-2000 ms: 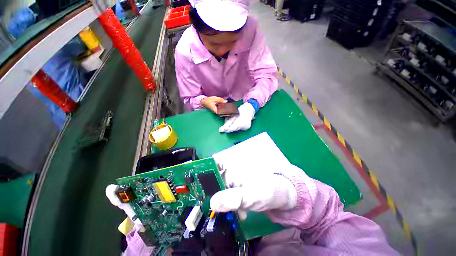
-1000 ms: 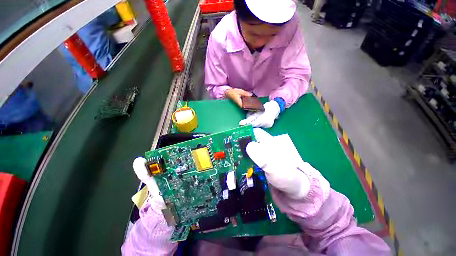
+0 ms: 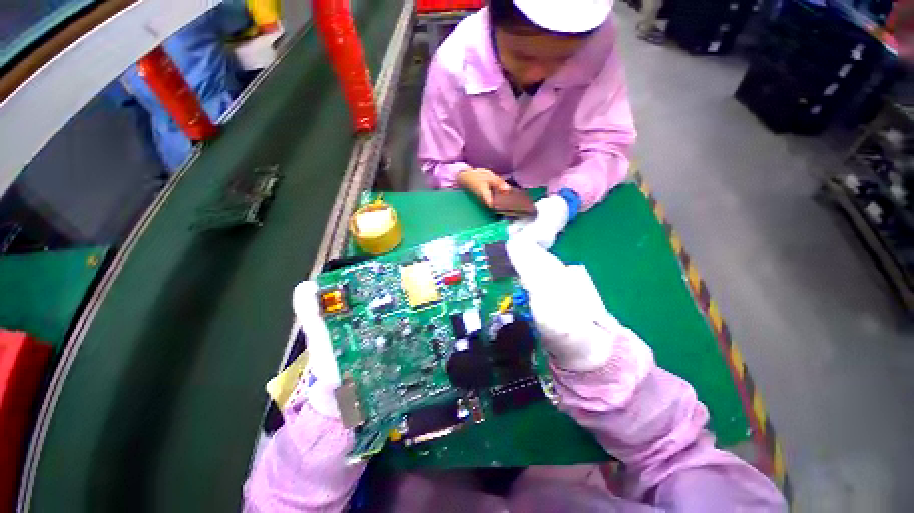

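A green circuit board [image 3: 396, 346] is held above the green mat, its component side facing me. It bears a yellow transformer, an orange and black coil at its far left corner and black round capacitors at its near right. My left hand [image 3: 319, 346], in a white glove, grips the left edge. My right hand [image 3: 554, 301], also white-gloved, grips the right edge. Part of the fingers is hidden under the board.
A person in pink [image 3: 521, 110] sits opposite, holding a brown flat object [image 3: 513, 202]. A yellow round container [image 3: 376, 228] stands at the mat's [image 3: 641, 321] far left. Left is a conveyor belt [image 3: 190, 301] with another board [image 3: 241, 200] and red-wrapped posts [image 3: 346, 60].
The board has come level with both hands on its edges, turning slightly and tilting to show the capacitor tops. The view has shifted, so the mat and the person opposite appear further right.
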